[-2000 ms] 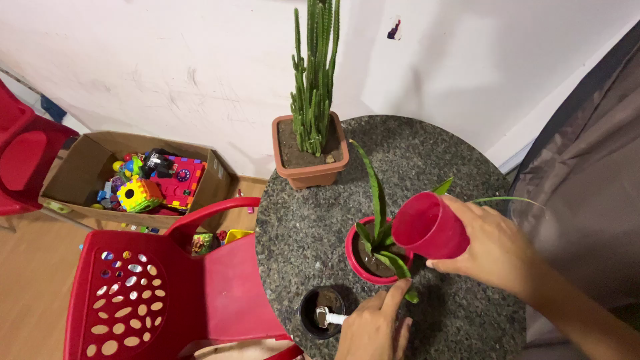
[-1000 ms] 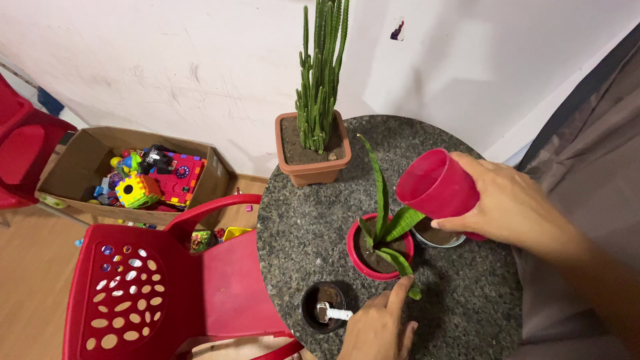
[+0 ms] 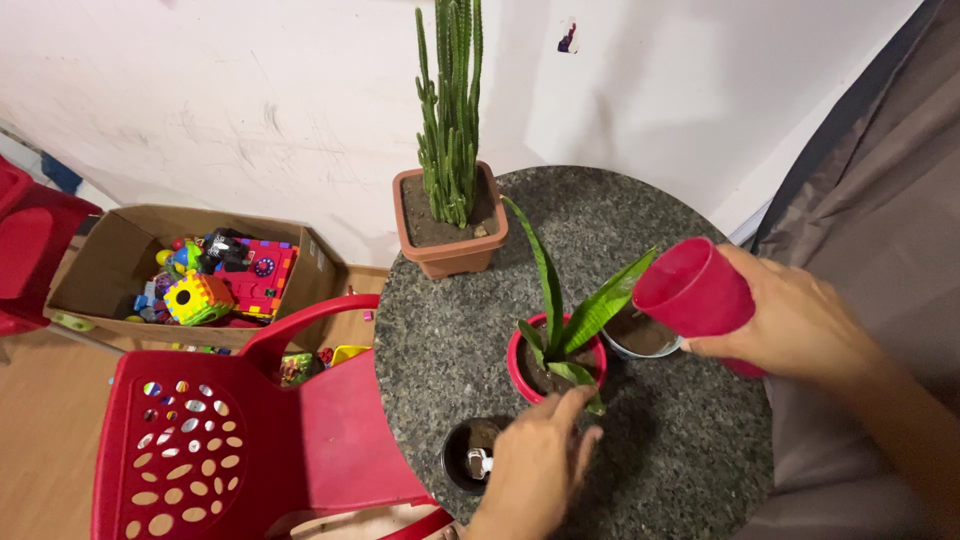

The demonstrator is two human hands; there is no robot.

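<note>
My right hand (image 3: 787, 315) holds a red plastic cup (image 3: 697, 292), tilted with its mouth to the left, above a pot of soil (image 3: 641, 334) with a light rim. Left of that pot, a snake plant (image 3: 555, 322) stands in a round red pot (image 3: 517, 371). My left hand (image 3: 536, 457) is at this pot's front edge, its fingertips at a low leaf; whether they pinch it I cannot tell. Beside that hand is a small black pot (image 3: 454, 457) holding soil and a white-handled tool (image 3: 480, 463), whose far end my hand hides.
A tall cactus (image 3: 452, 150) grows in a square terracotta-coloured pot (image 3: 450, 251) at the back of the round granite table (image 3: 442, 352). A red plastic chair (image 3: 337, 427) stands at the left, with a cardboard box (image 3: 217, 330) of toys behind it. A grey-brown cloth (image 3: 862, 187) hangs at the right.
Two seconds ago the cup was over the red pot's right side; my right hand has since moved it to the right. The light-rimmed pot has come into sight. My left hand stays near the low leaf.
</note>
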